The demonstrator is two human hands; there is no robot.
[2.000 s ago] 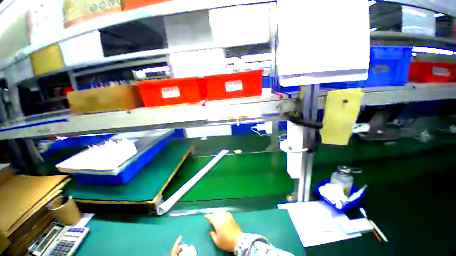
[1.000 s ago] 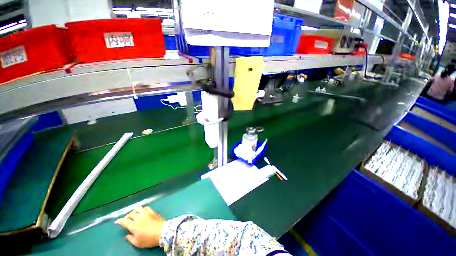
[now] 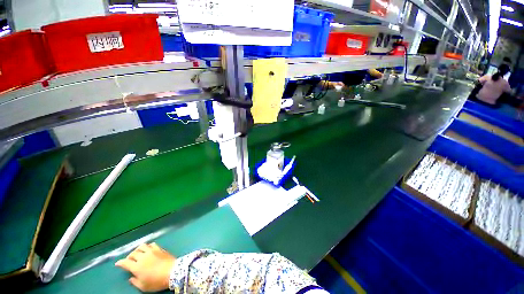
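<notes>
My right hand (image 3: 148,267) lies palm down near the edge of the green bench mat (image 3: 215,235), at the lower left of the view. Its fingers are a little apart, and nothing shows in it; the underside of the palm is hidden. A patterned sleeve (image 3: 230,274) covers the forearm. My left hand is out of the picture. A white paper sheet (image 3: 257,211) lies flat on the bench to the right of the hand.
A long white bar (image 3: 86,215) crosses the green belt (image 3: 149,198). A metal post (image 3: 238,143) stands behind the paper. A blue tray (image 3: 276,176) holds a bottle (image 3: 275,158). Blue crates with cartons of white units (image 3: 439,186) are at right. A person (image 3: 493,89) is far right.
The view has swung right, bringing the crates and cartons at right into sight. My left hand, partly seen earlier with a small white thing, has left the picture. My right hand stays on the mat.
</notes>
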